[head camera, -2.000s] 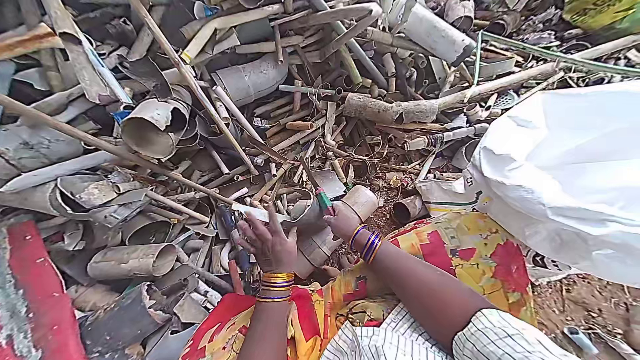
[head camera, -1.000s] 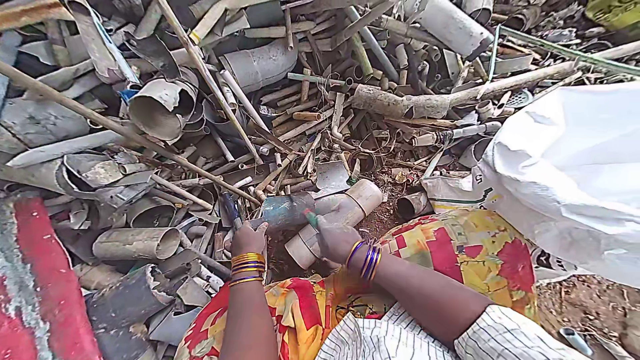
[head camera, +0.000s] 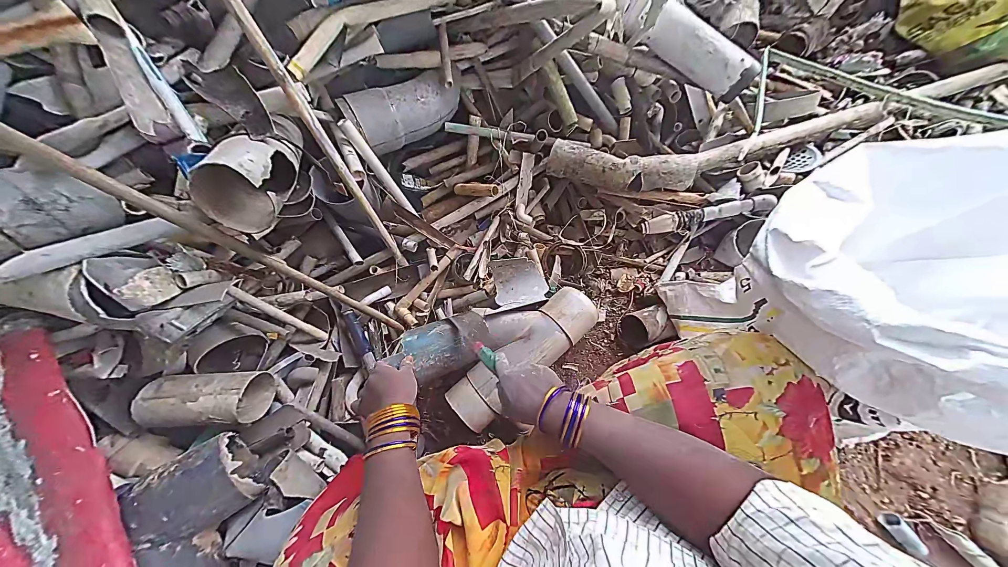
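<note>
My left hand has its fingers closed at the near end of a grey-blue plastic pipe piece. This piece lies against a pale branched pipe fitting in front of my knees. My right hand rests over the fitting, closed on a small green and red handle; what the handle belongs to is not clear. A dark blue piece stands just above my left hand. A flat grey plastic scrap lies beyond the fitting.
Scrap pipes and broken plastic surround the hands. A long thin stick crosses the heap on the left. A white sack stands at right, a red painted surface at left. Patterned cloth covers my lap.
Two seconds ago the left hand's fingers were spread at the pipe's open end; now they are closed. The piece has turned from end-on to lying sideways, and both hands are lower.
</note>
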